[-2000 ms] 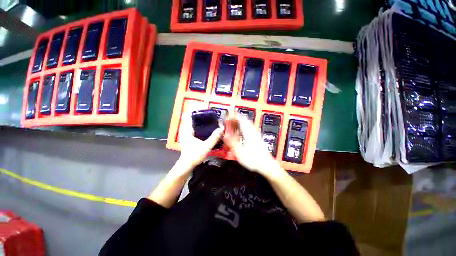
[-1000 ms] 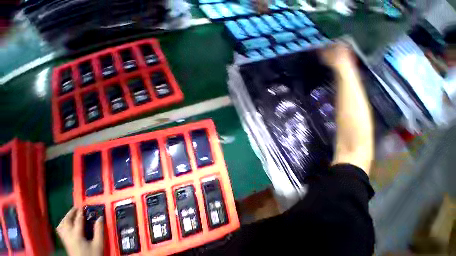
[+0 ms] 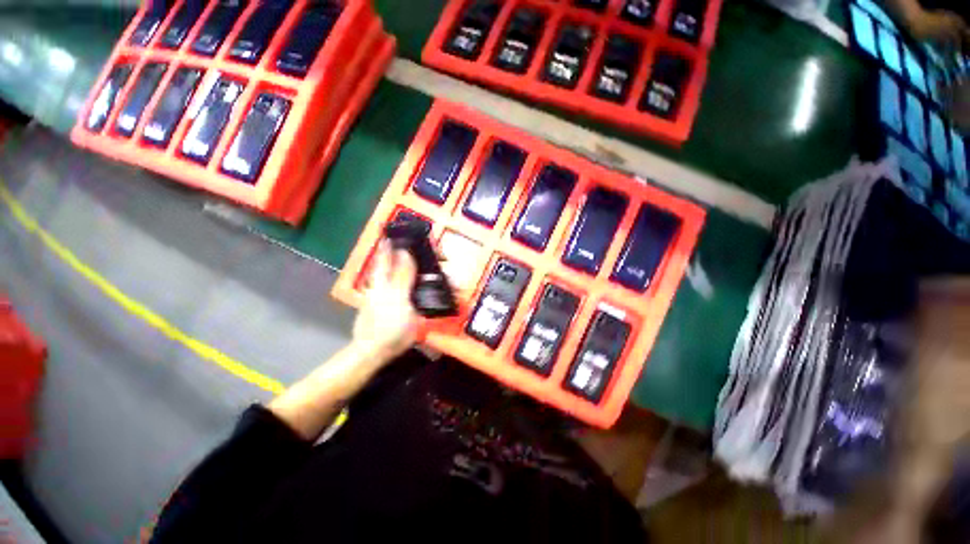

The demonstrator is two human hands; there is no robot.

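Observation:
My left hand [image 3: 388,303] holds an open black phone unit [image 3: 429,278], tilted, over the near left part of the main red foam tray [image 3: 681,228]. The unit shows a pale label. The far row holds closed, glossy dark blue-black phones [image 3: 545,206]. In the near row, the leftmost slot holds a dark phone, partly hidden, the slot beside it is empty, and the others hold open units [image 3: 548,327] with pale labels. A blurred shape at the right edge, over the blister tray stack [image 3: 782,351], looks like my right hand or forearm [image 3: 941,393]; its fingers cannot be made out.
Stacked red foam trays [image 3: 319,138] with phones stand at the left. Another red tray [image 3: 691,106] with open units lies beyond the pale strip. A light-blue-filled tray [image 3: 915,128] is at the far right. Brown cardboard shows below the bench edge [image 3: 675,398].
The view has swung back left from the blister stack. My left hand has lifted a unit from the near row. My right arm, earlier reaching over the stack, is now a blur at the right edge.

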